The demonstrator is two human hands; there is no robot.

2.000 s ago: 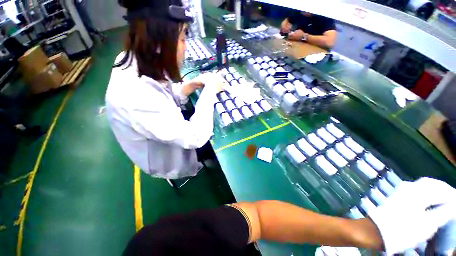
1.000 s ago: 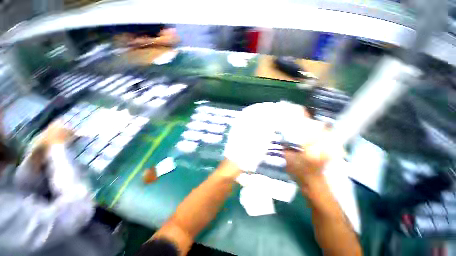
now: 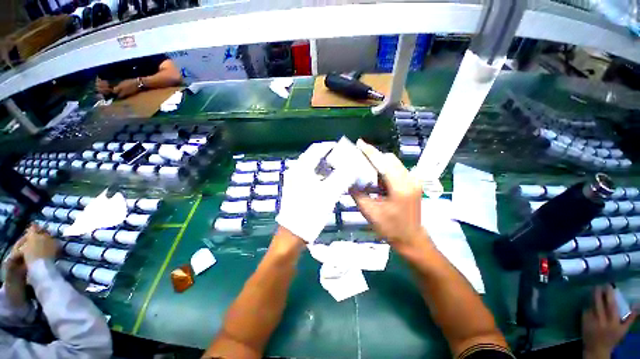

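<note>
My left hand [image 3: 307,193], in a white glove, is raised over the tray with its fingers closed around a white piece [image 3: 349,163]. The piece has a pointed upper corner; whether it is a wipe, a housing or both cannot be told. A small dark grey part [image 3: 325,168] shows at the glove. My bare right hand [image 3: 394,200] grips the same white piece from the right, thumb and fingers touching it. Below, a clear tray holds rows of white housings [image 3: 239,191], partly hidden by my hands. Crumpled white sheets [image 3: 344,273] lie on the green bench.
An amber item [image 3: 182,278] and white scrap [image 3: 203,261] lie left. A black heat gun [image 3: 554,223] stands nozzle-up at right, near white sheets [image 3: 475,196]. Another black tool [image 3: 353,86] lies behind. A white post [image 3: 460,116] rises right of my hands. Co-workers' hands show both sides.
The view has swung right from the left-side co-worker to the bench. Both my hands are now together on the white piece; at first only my left arm and glove showed.
</note>
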